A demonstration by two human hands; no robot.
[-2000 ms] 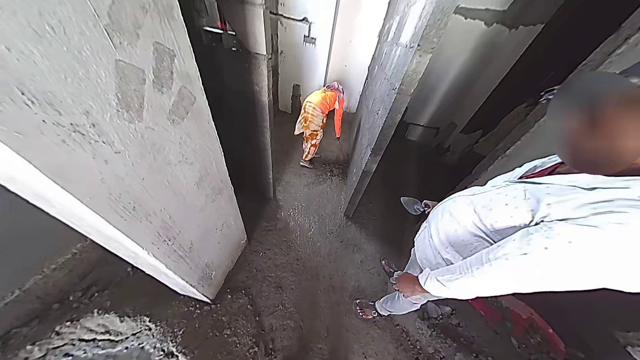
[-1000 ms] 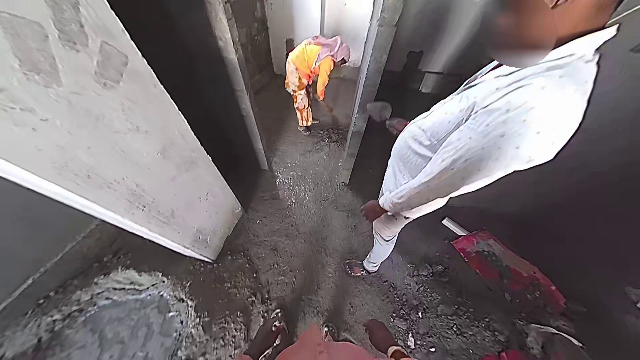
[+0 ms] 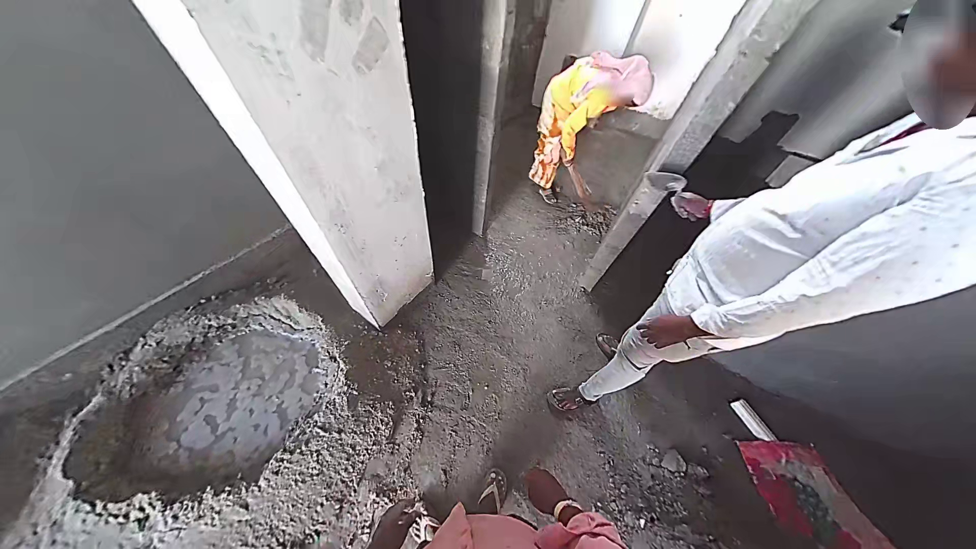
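Observation:
My left hand hangs low at the bottom edge beside my pink garment, partly cut off by the frame. On the garment's other side is my right hand, with a light band at the wrist. No object shows in either hand, but the fingers are not clear. Between them a sandalled foot stands on the rough, wet-looking floor. To the left lies a ring of grey mortar mix around a pool of cloudy water.
A person in white stands at right, holding a trowel. Further ahead, another person bends with a tool at the floor. Concrete wall ends flank the passage. A red sack and rubble lie lower right.
The view has swung, bringing my hands in at the bottom since two seconds ago. The bending person is still stooped. The person in white still holds the trowel.

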